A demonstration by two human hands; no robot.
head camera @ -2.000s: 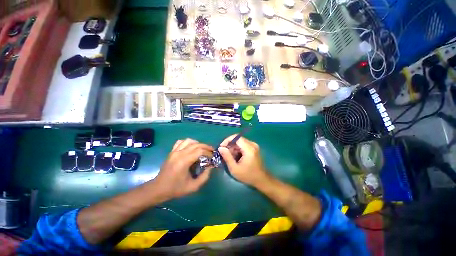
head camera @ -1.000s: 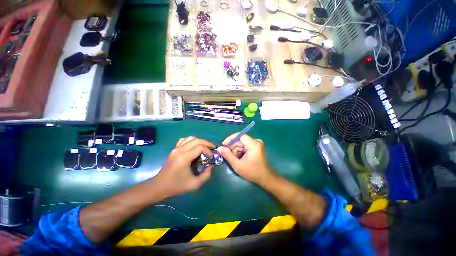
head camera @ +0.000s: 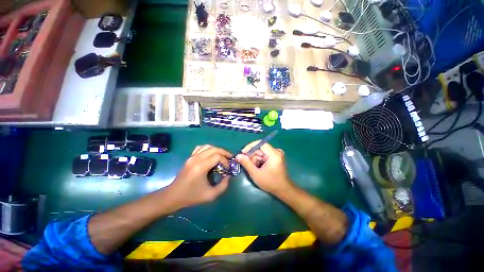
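Note:
A small dark and silvery watch case [head camera: 231, 168] is held up over the green mat in the middle of the view. My left hand [head camera: 200, 175] grips it from the left with the fingertips. My right hand [head camera: 267, 167] pinches slim grey tweezers [head camera: 264, 142], whose upper end points up and right. The tweezers' tips are at the case, hidden by the right fingertips. Details inside the case are too small to tell.
Two rows of black watch screens [head camera: 109, 165] lie at left. A white compartment tray [head camera: 159, 108], thin tools [head camera: 233, 120], a green-capped item [head camera: 270, 118] and a white block [head camera: 307, 119] lie behind. A grey cylindrical tool [head camera: 363, 178] and black fan [head camera: 378, 129] stand right.
The tweezers have tilted and now show more of their length than two seconds ago. Both hands stay at the case. The whole view has shifted slightly.

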